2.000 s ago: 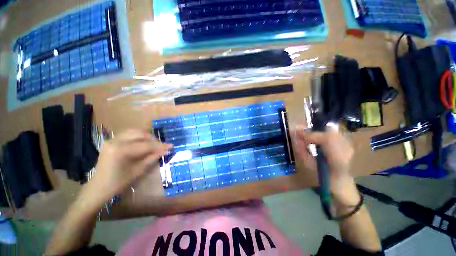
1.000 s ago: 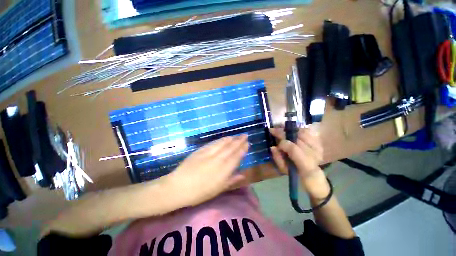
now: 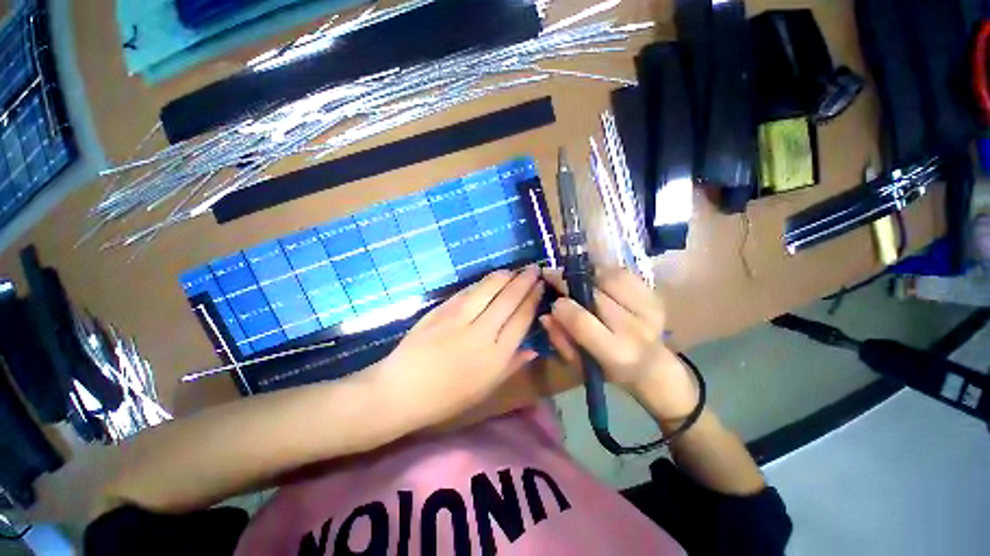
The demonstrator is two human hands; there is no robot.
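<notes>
The blue solar cell array (image 3: 369, 255) lies on the table in front of me, with a short black strip (image 3: 535, 217) and a silver ribbon at each end. A long silver ribbon (image 3: 261, 359) runs along its middle and sticks out past the left end. My left hand (image 3: 461, 342) lies flat over the near right part, fingertips at the right end, hiding what is under it. My right hand (image 3: 610, 326) holds the soldering iron (image 3: 578, 255), its tip pointing away and clear of the array. Its fingertips are close to my left fingertips; whether they pinch the ribbon is unclear.
Beyond the array are a long black strip (image 3: 385, 160) and a heap of silver ribbons (image 3: 358, 103). Black strips (image 3: 664, 141) and a yellow sponge (image 3: 786, 155) are at right. More black strips and ribbons (image 3: 122, 375) lie at left. A teal sheet (image 3: 152, 43) is far left.
A long ribbon now lies along the array's middle. My left hand has moved from the left end to the right end, and my right hand has come in beside it with the iron.
</notes>
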